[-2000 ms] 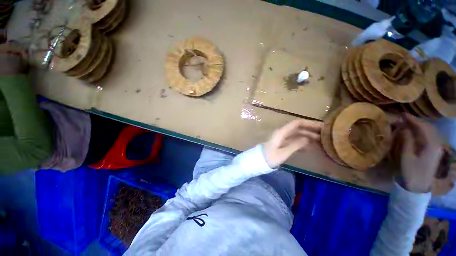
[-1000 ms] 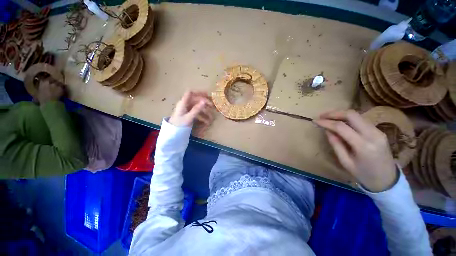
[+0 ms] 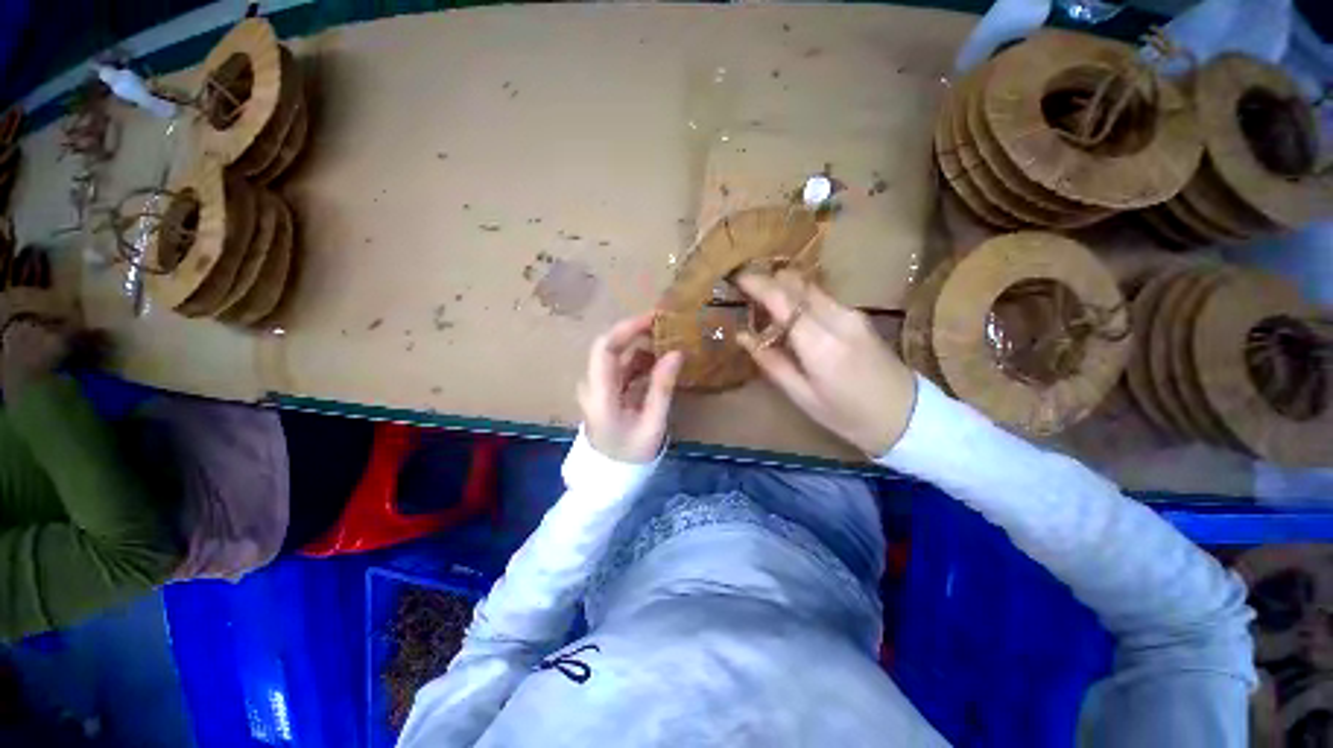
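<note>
A tan wrapped ring is held tilted above the front part of the table. My left hand grips its left edge with thumb and fingers. My right hand is at the right side of the hole, with its fingertips on the thin brown strand. The fingers partly hide the strand and the ring's right side. A white glue spot or nozzle shows on the cardboard pad, just behind the ring.
Ring stacks stand at right and left. A white bottle lies far left. A person's green sleeve is at left. A red stool and blue crates are below the table edge.
The ring that lay on the table is now lifted and tilted between both hands. My left hand has closed on its edge, and my right hand has moved left to its hole.
</note>
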